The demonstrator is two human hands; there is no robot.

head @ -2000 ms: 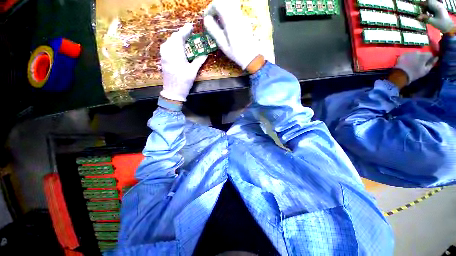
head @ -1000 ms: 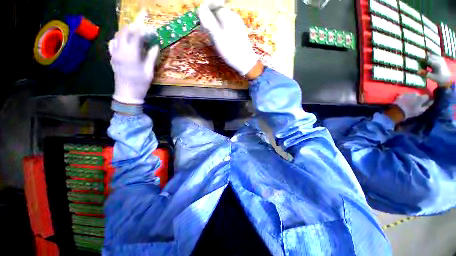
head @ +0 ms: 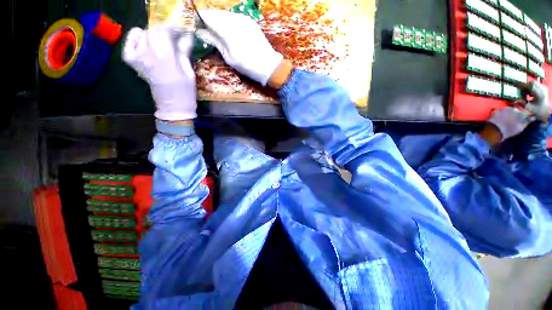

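A narrow green circuit board point(head: 247, 8) shows above my right hand, and a dark green part shows between my hands; my right hand hides its middle. My gloved left hand point(head: 164, 69) is at the pad's left edge, fingers at the board's near left end, slightly blurred. My gloved right hand point(head: 239, 47) lies over the board with a thin dark tool point(head: 195, 8) at its fingertips; the tool's tip is hard to see. The film-covered tan pad point(head: 358, 66) is under the work, with reddish-brown crumbs point(head: 302, 30) on it.
A blue tape dispenser point(head: 91, 51) with a yellow roll is at left. Another green board point(head: 419, 39) lies right of the pad. A red tray point(head: 460, 103) of boards and a neighbour's gloved hands point(head: 511, 121) are farther right. A black container with board rows point(head: 112, 235) is lower left.
The view has shifted. Since one second ago, my right hand has moved left over the board, close to my left hand, and covers much of the board. The board was more exposed before.
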